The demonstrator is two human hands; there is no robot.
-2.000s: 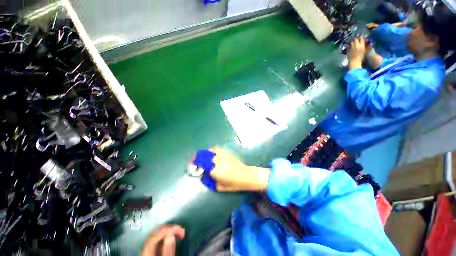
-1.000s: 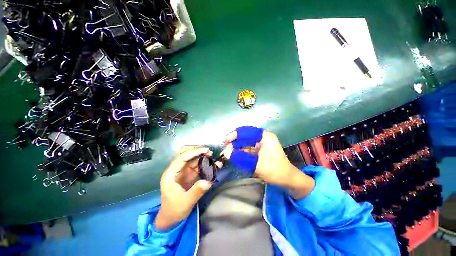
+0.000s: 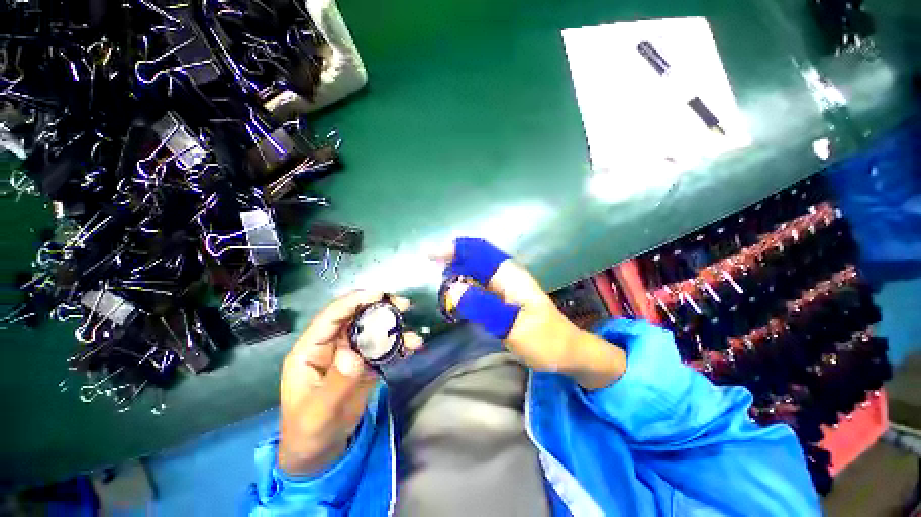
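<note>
My left hand (image 3: 328, 374) holds a small round tin (image 3: 379, 333) with a dark rim and a pale face turned up, between thumb and fingers, in front of my chest. My right hand (image 3: 510, 303) has bright blue wraps on its fingers. It holds a second round piece (image 3: 450, 297), dark-rimmed with some yellow, partly hidden by the fingers. The two hands are a little apart. A heap of black binder clips (image 3: 151, 192) with silver wire handles lies on the left of the bench. One clip (image 3: 333, 238) lies at the heap's right edge.
A white parts bin (image 3: 343, 56) stands behind the heap. A white paper sheet (image 3: 616, 111) carries two short dark pieces (image 3: 707, 115). Red trays (image 3: 853, 434) with rows of black clips are low at the right. More clips (image 3: 843, 25) lie on the green bench's (image 3: 465, 111) far right.
The yellow round piece is gone from the bench, and a similar one shows in my right hand. My left hand's tin now shows a pale face instead of a dark one. My hands have moved apart.
</note>
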